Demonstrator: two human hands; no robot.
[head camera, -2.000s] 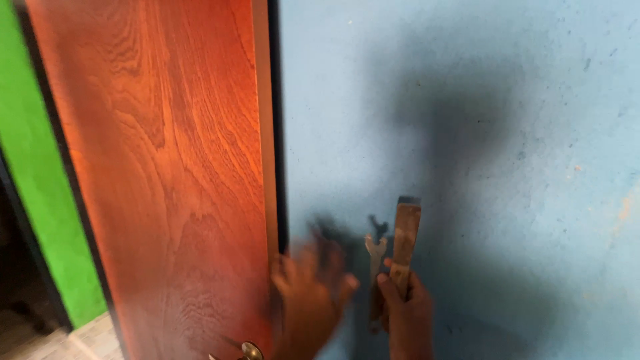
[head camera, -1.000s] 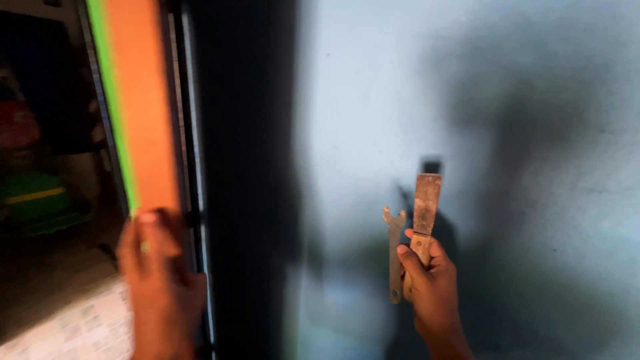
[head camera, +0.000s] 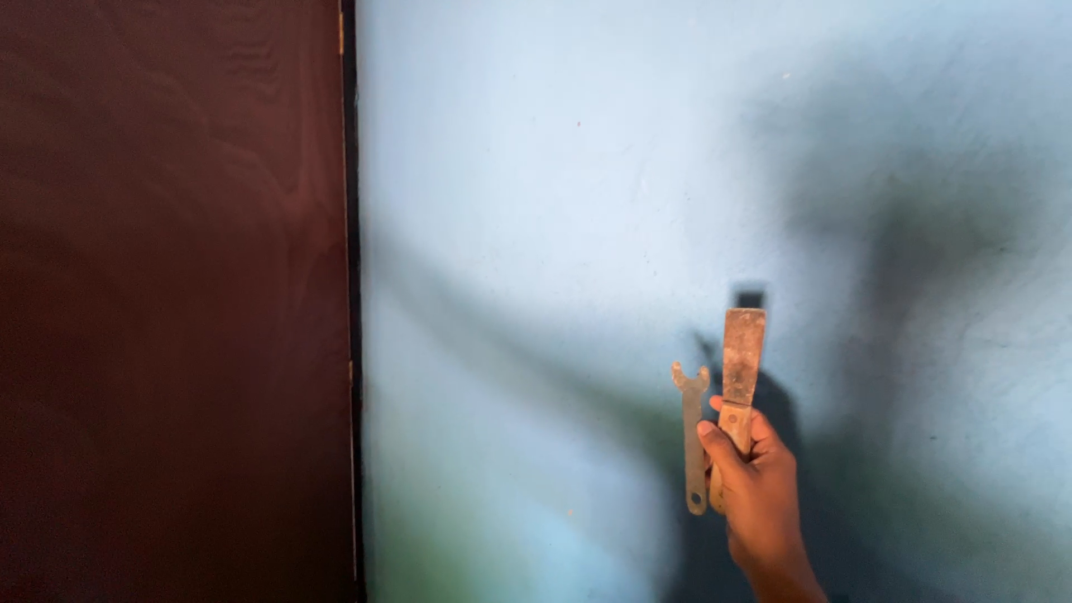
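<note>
My right hand (head camera: 758, 490), at the lower right of the head view, grips a putty knife (head camera: 742, 360) by its wooden handle, with the worn, stained blade pointing up. Held in the same hand, just left of the knife, is a flat metal wrench (head camera: 694, 444); its forked end is up and a small hole shows at its lower end. Both tools are upright in front of the wall. My left hand is out of the frame.
A dark brown wooden door (head camera: 176, 301) fills the left side, with a narrow dark gap and hinges along its edge. A light blue painted wall (head camera: 519, 209), bearing shadows of the hand and tools, spans the rest.
One second ago my left hand was at the door's edge with a room visible beyond; now the door's dark face covers that side and the left hand has left view. The right hand keeps both tools.
</note>
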